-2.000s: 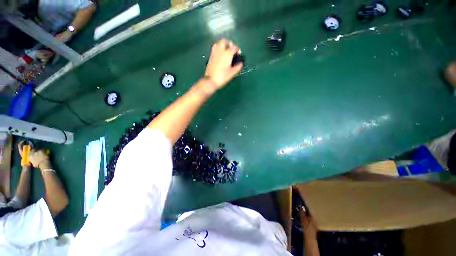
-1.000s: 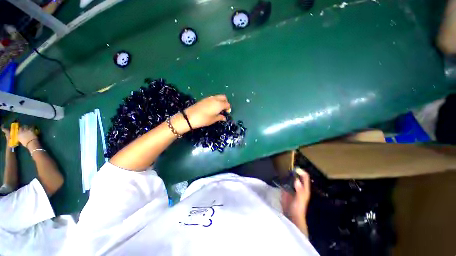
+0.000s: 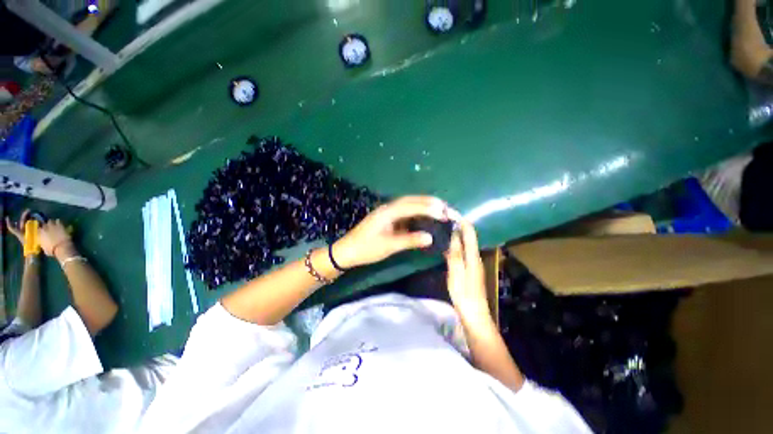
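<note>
A matt black housing (image 3: 436, 234) is held between my two hands above the near edge of the green worktop. My left hand (image 3: 392, 230), with bracelets on the wrist, grips it from the left. My right hand (image 3: 464, 264) has its fingers against its right side. The fingers cover much of the housing, and any small part in them is hidden. A large heap of small glossy black pieces (image 3: 271, 203) lies on the worktop left of my hands.
Round units with white faces (image 3: 354, 51) stand spaced along the conveyor. A carton (image 3: 627, 263) with black housings is at the right. Pale strips (image 3: 158, 258) lie left of the heap. A neighbour holds a yellow tool (image 3: 32, 238); another person's arm (image 3: 749, 47) is upper right.
My left hand has moved from the heap rightward and down to the housing. My right hand has come up from the carton with the housing. The round units on the conveyor have shifted right in view.
</note>
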